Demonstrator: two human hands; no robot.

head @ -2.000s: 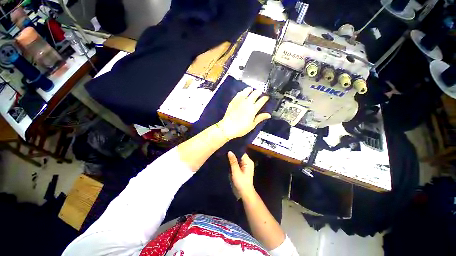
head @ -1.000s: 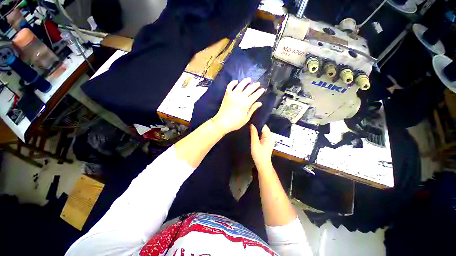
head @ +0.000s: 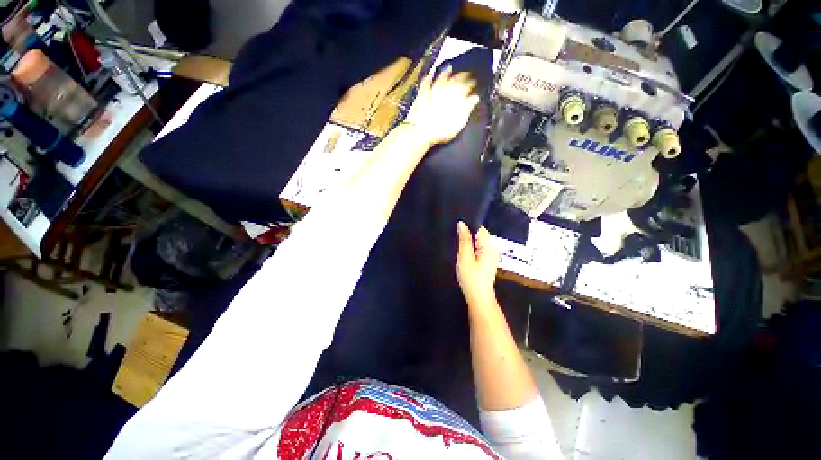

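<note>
A dark navy cloth panel [head: 441, 189] lies along the left side of the off-white JUKI overlock machine [head: 594, 135] and hangs over the table's front edge. My left hand [head: 443, 106] lies on the far part of the cloth, left of the machine head, with fingers bent and slightly blurred. My right hand [head: 476, 256] holds the cloth's right edge between thumb and fingers, nearer to me, below the presser foot area [head: 527, 171]. Whether the needle is in the cloth cannot be seen.
A large dark cloth pile [head: 270, 117] lies at the left, beside tan cardboard [head: 374, 94]. Dark trimmings [head: 630, 247] lie on the white table [head: 666, 292] right of the machine. Thread cones stand far left. A wooden piece [head: 151, 358] is low at left.
My left hand has moved forward, away from me, along the cloth. My right hand first moved up to the cloth edge and now stays near there. The cloth has advanced past the machine.
</note>
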